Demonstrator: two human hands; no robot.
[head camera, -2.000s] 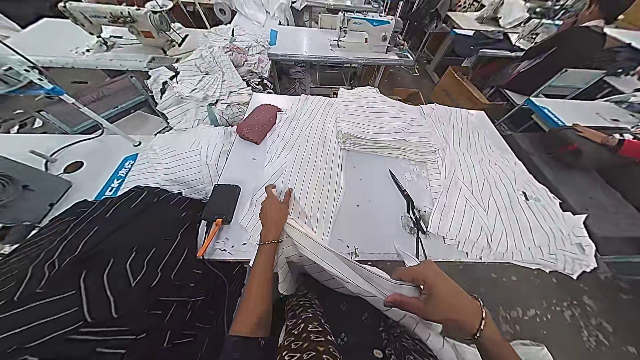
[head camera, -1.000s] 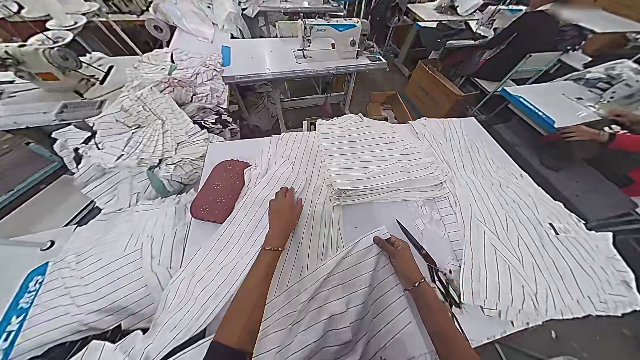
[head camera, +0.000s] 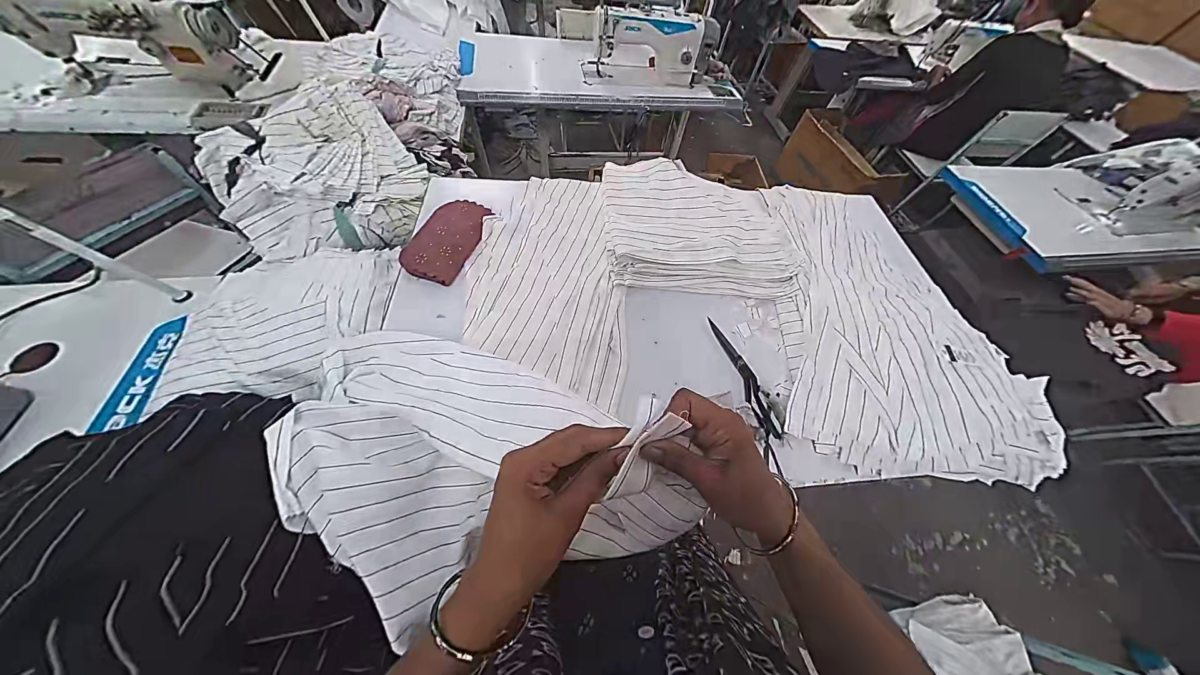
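Note:
My left hand (head camera: 553, 487) and my right hand (head camera: 727, 459) pinch the edge of a white striped fabric piece (head camera: 412, 422) between thumbs and fingers, close together above my lap. The piece drapes leftward over the table's near side. Black-handled scissors (head camera: 745, 375) lie just beyond my right hand, their blades pointing away. Behind my hands, striped panels (head camera: 544, 281) lie flat beside a folded stack of striped fabric (head camera: 698, 230). More striped panels (head camera: 881, 347) hang over the table's right edge. A dark red patterned pouch (head camera: 445, 242) rests at the table's left side.
Black striped cloth (head camera: 159, 534) covers the near left. A heap of striped fabric (head camera: 319, 141) lies beyond the pouch. Sewing machines stand at the back, one (head camera: 652, 47) straight ahead. Two other people are at the right, one showing a hand (head camera: 1106, 302) and red sleeve. Cardboard boxes (head camera: 825, 155) stand behind the table.
My hands have come together and nearer my body with the striped piece; a second ago they were apart, the left one lying on the fabric on the table.

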